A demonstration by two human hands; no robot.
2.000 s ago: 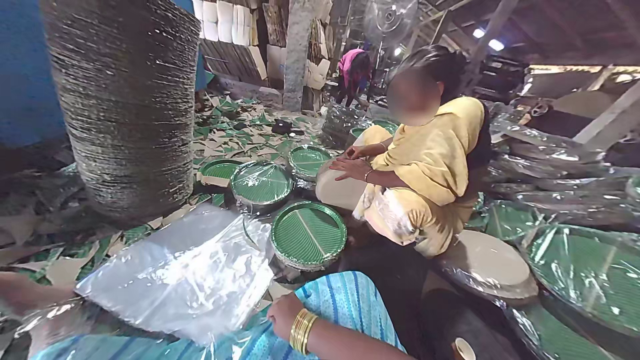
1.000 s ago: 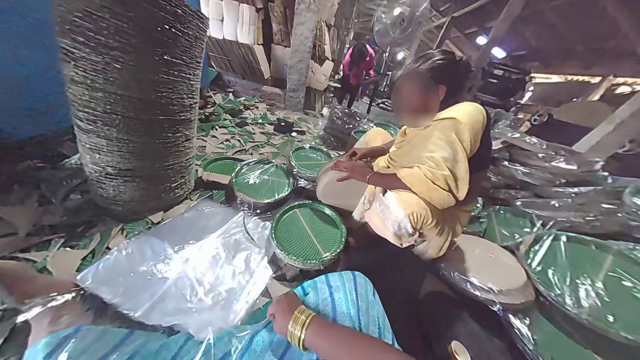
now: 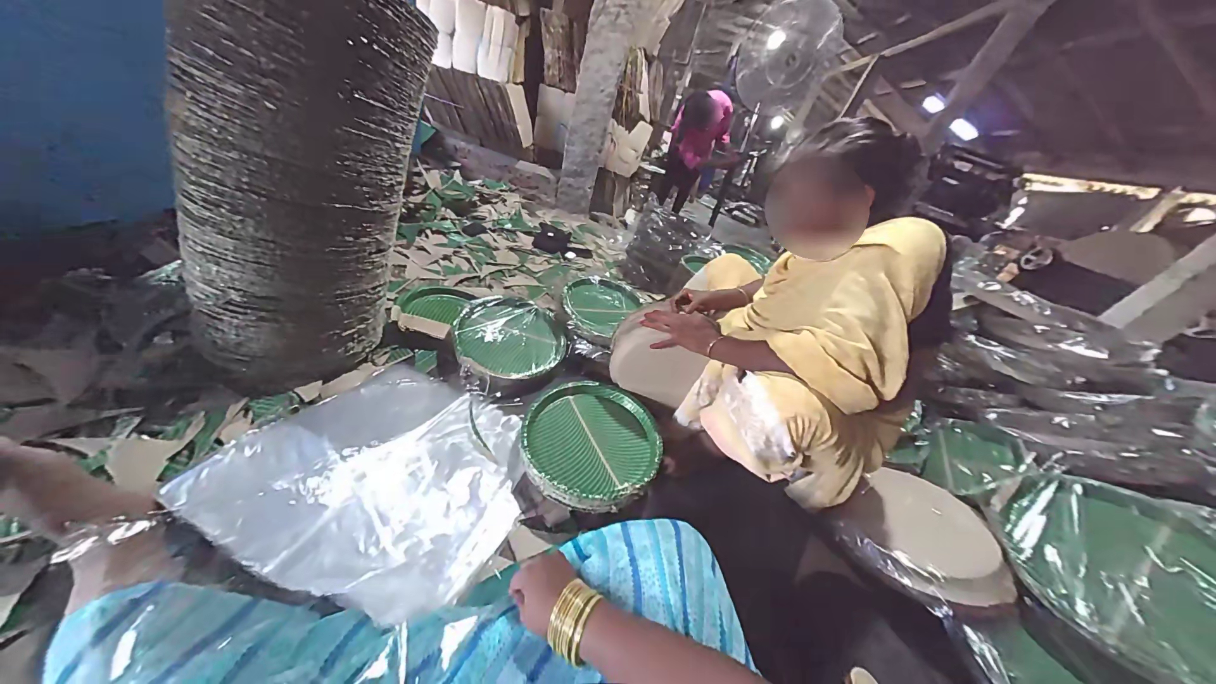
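My right hand (image 3: 546, 591), with gold bangles at the wrist, rests on the blue striped cloth (image 3: 655, 579) over my legs. Its fingers look curled; whether they hold anything is hidden. My left hand is out of view. Beyond the right hand stands a stack of round green leaf-patterned plates (image 3: 591, 446). To its left lie flat clear plastic bags (image 3: 351, 484). Another stack under clear plastic (image 3: 508, 337) is farther back, beside more green plates (image 3: 600, 306).
A person in yellow (image 3: 836, 323) sits at the right, both hands on a stack of tan-backed plates (image 3: 655, 366). Wrapped plates (image 3: 1121, 551) lie at the lower right. A tall ridged stack (image 3: 294, 180) stands left, near scattered green and tan scraps (image 3: 475, 223). Another person (image 3: 701, 133) bends farther back.
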